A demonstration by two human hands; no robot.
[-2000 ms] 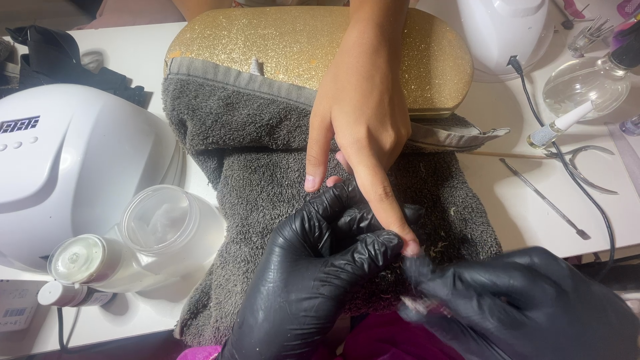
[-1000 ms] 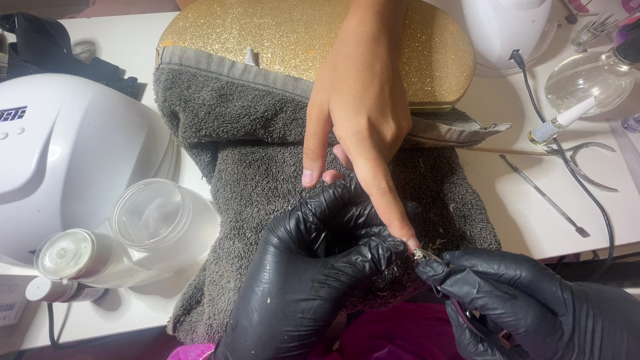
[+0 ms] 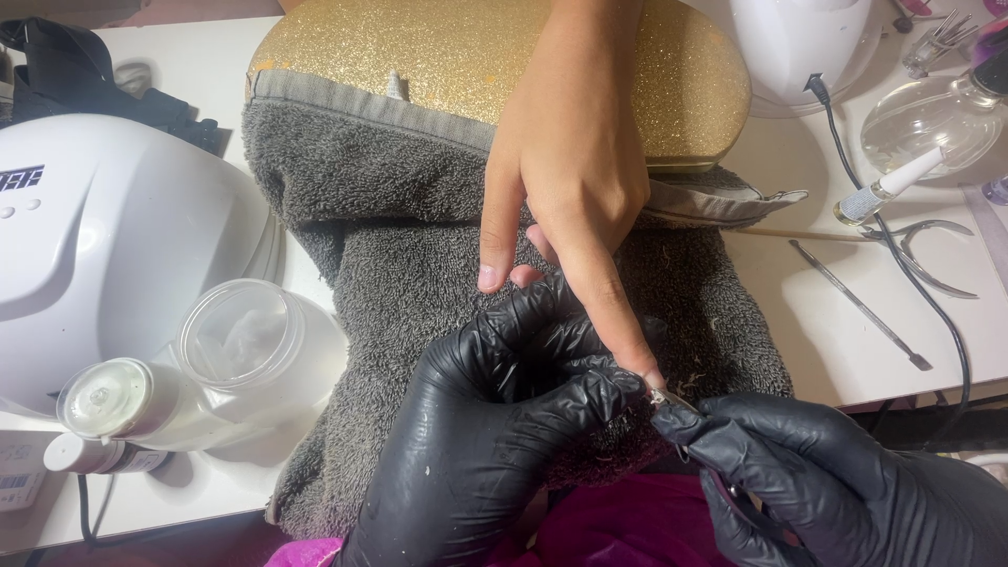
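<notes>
Another person's hand [image 3: 579, 165] reaches down from the top, its index finger extended over a grey towel [image 3: 409, 315]. My left hand [image 3: 504, 402], in a black glove, grips that finger near its tip between thumb and fingers. In a matching glove, my right hand [image 3: 795, 465] is closed around cuticle nippers [image 3: 736, 492], partly hidden by my fingers. Their metal tip touches or nearly touches the nail edge of the held finger. The person's thumb points down beside my gloved fingers. Small pale bits lie on the towel right of the fingertip.
A gold glitter armrest [image 3: 693, 87] stands behind the towel. At left are a white nail lamp [image 3: 157, 213], a clear tub [image 3: 244, 339] and a pump bottle [image 3: 106, 398]. At right lie a metal cuticle pusher [image 3: 858, 303], a second pair of nippers [image 3: 917, 248], a polish bottle [image 3: 862, 205] and a cable [image 3: 906, 260].
Two seconds ago my right hand was blurred at the fingertip; now it is sharper, with the nippers in view. My left hand keeps its hold on the finger.
</notes>
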